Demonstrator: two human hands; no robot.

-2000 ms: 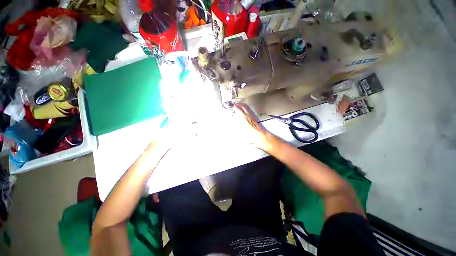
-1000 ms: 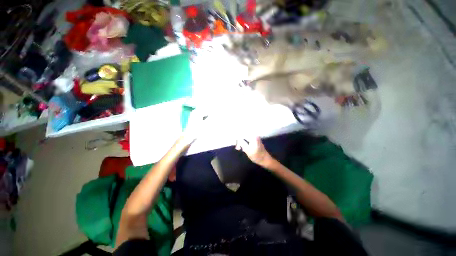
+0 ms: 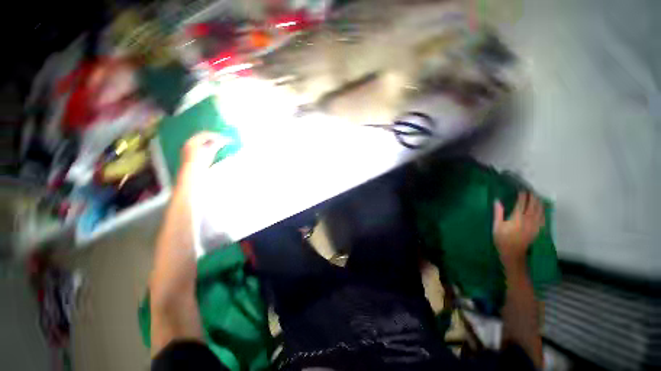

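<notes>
The view is blurred. My left hand [image 3: 204, 146] is over the flat green fabric stack [image 3: 179, 130] at the left of the white machine table [image 3: 290, 170]. A lighter green fabric piece [image 3: 229, 142] shows at its fingers; blur hides whether they grip it. My right hand [image 3: 519, 223] lies on the large green fabric pile [image 3: 464, 214] beside my right thigh, fingers apart. The sewing machine [image 3: 370, 87] is across the back of the table, its needle area lost in glare.
Black-handled scissors [image 3: 413, 130] lie on the table near the machine. A white-edged tray [image 3: 123, 217] of mixed items stands at the left. A second green bundle [image 3: 228, 304] hangs by my left leg. Red items [image 3: 217, 54] are behind the table. Striped cloth [image 3: 601, 319] is at the lower right.
My left hand has moved left from the table's middle to the green stack. My right hand has left the table's front edge and reached right onto the green pile. The view has shifted.
</notes>
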